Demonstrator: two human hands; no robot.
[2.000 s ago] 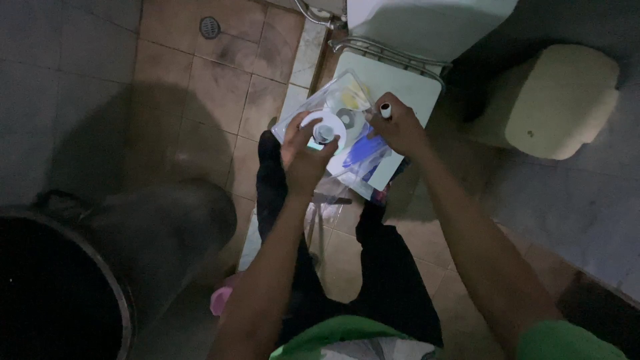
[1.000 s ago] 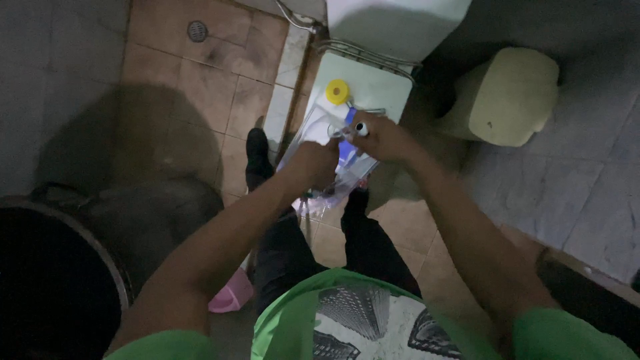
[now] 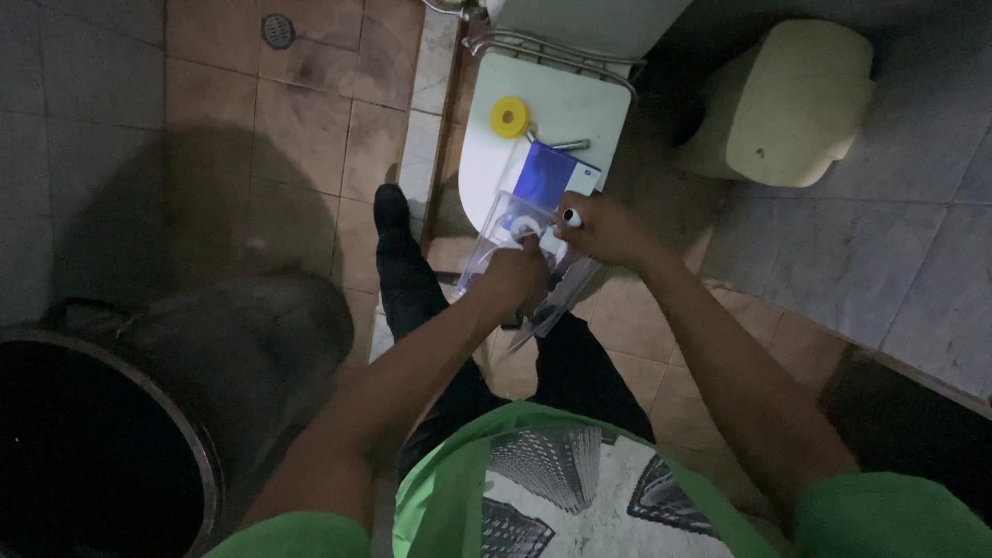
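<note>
My left hand (image 3: pixel 518 277) grips the lower part of a clear plastic package (image 3: pixel 496 213), its fingers near a small round white piece (image 3: pixel 525 226) inside. At the package's upper right, my right hand (image 3: pixel 593 229) is closed around a slim item with a white end (image 3: pixel 572 217); most of it is hidden in the fist. Just above the package, a blue and white card or box (image 3: pixel 545 172) lies on the closed white toilet lid (image 3: pixel 484 93). A yellow ring-shaped roll (image 3: pixel 509 117) and a small metal part (image 3: pixel 572 145) rest higher on the lid.
A large dark barrel (image 3: pixel 213 465) stands at lower left. The white toilet tank (image 3: pixel 581 23) and a flexible metal hose (image 3: pixel 542 48) border the lid. A cream plastic stool (image 3: pixel 806 101) stands at upper right. A floor drain (image 3: pixel 278 31) lies at upper left.
The white round piece my left hand held two seconds ago is no longer plainly seen there; that hand now holds the clear package. The yellow roll and blue item show more fully.
</note>
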